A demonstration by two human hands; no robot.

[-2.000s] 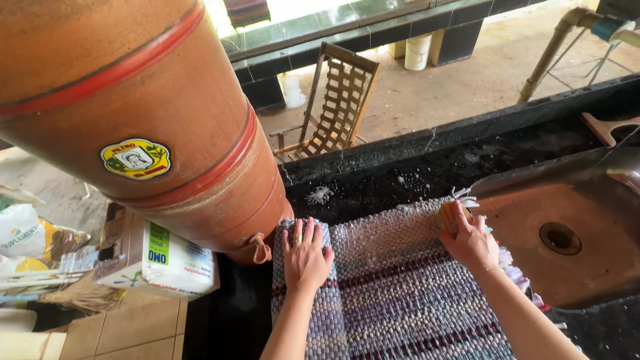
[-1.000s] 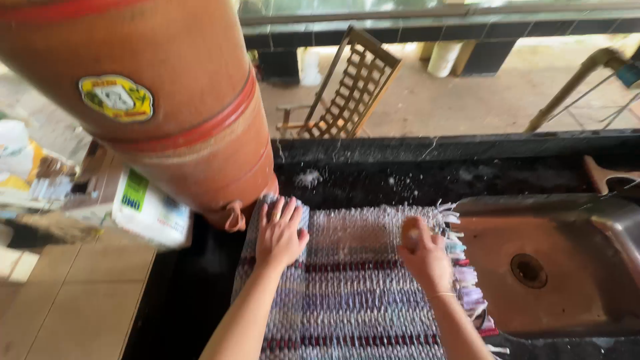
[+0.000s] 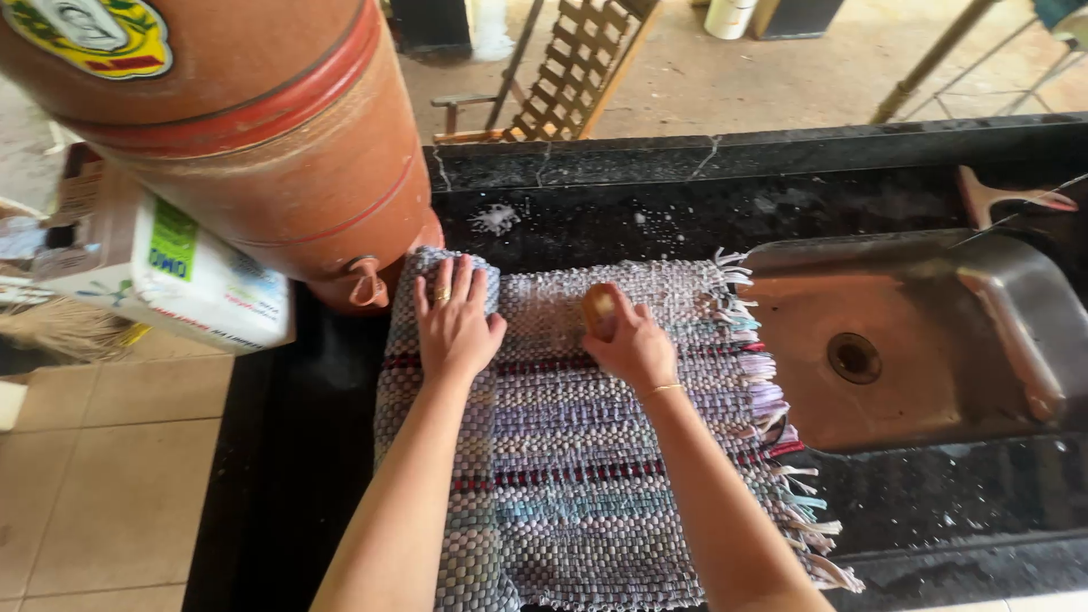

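Note:
A woven rag rug (image 3: pixel 578 442) with a fringed right edge lies on the black stone counter, its left part folded over. My left hand (image 3: pixel 459 319) rests flat on the fold near the rug's top left corner, fingers spread and holding nothing. My right hand (image 3: pixel 633 344) grips a small rounded brush (image 3: pixel 600 311) against the upper part of the rug. The brush's underside is hidden. Pale, sudsy-looking patches show on the weave around it.
A large clay water filter (image 3: pixel 280 153) stands at the counter's back left, beside a detergent box (image 3: pixel 204 280). A metal sink (image 3: pixel 918 340) with a drain lies right of the rug. Behind it is a squeegee-like tool (image 3: pixel 1003 194). A raised ledge (image 3: pixel 765 157) runs along the back; a wooden chair (image 3: pixel 578 68) stands beyond.
The right hand with the brush has moved left from the rug's fringed top right corner, across the upper weave. The left hand remains on the folded part.

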